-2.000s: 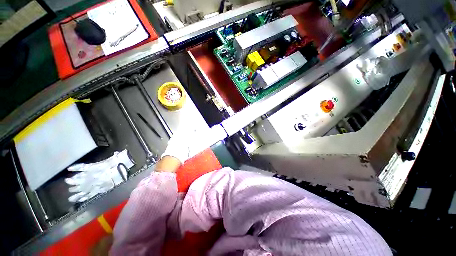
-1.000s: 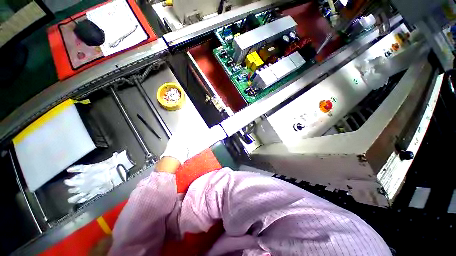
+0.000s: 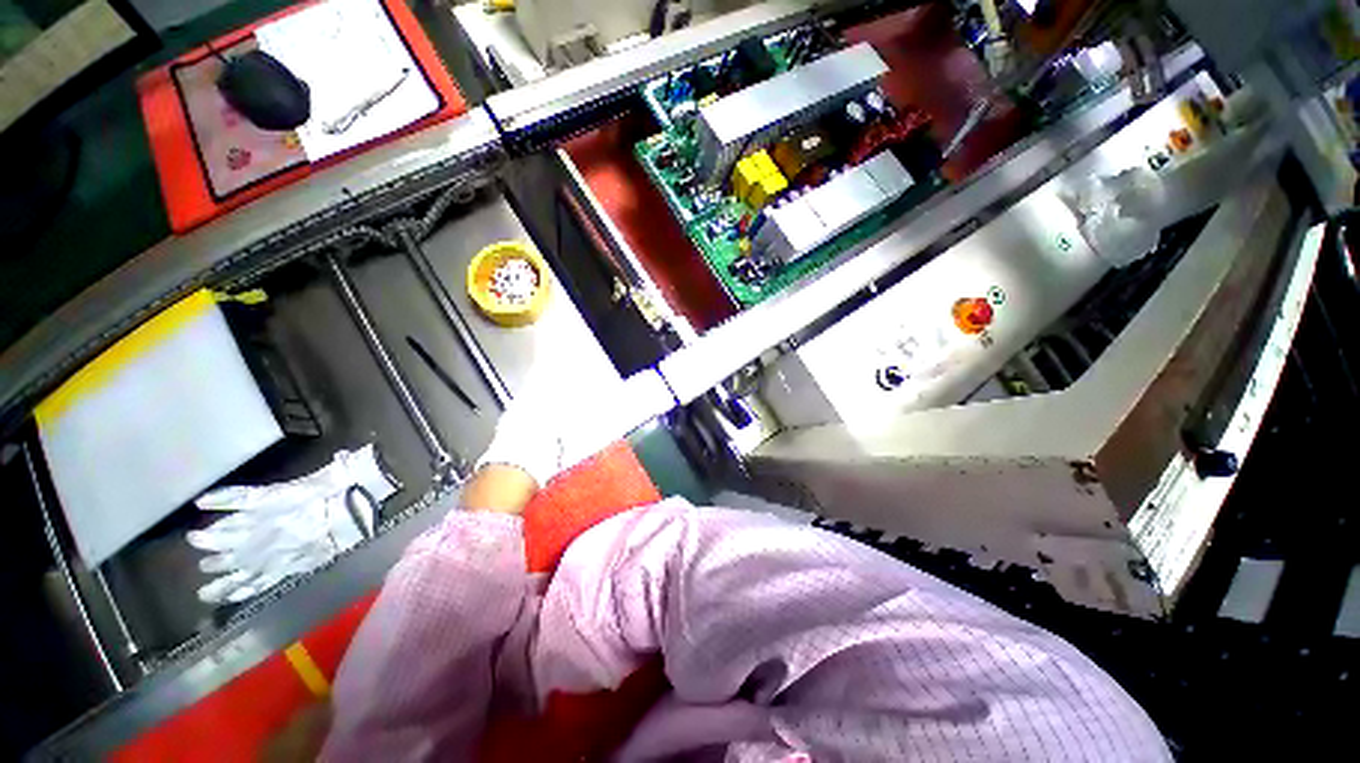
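Observation:
My left hand [image 3: 555, 425], in a white glove, lies at the near conveyor rail beside the red mat [image 3: 589, 499]. It is washed out by glare, so its fingers and any hold cannot be made out. My right sleeve crosses from the right towards my left forearm. A dim, blurred bare patch at the bottom left edge seems to be my right hand [image 3: 303, 733], mostly hidden by the left sleeve. A green circuit board [image 3: 716, 224] with silver heat sinks and a yellow transformer lies component side up between the conveyor rails, touched by neither hand.
A yellow tape roll [image 3: 509, 283], a spare white glove [image 3: 284, 525] and a white sheet with a yellow edge [image 3: 157, 425] lie on the left. A black mouse [image 3: 264, 91] sits on a red-edged pad. A pale machine panel [image 3: 925, 350] with a red knob stands on the right.

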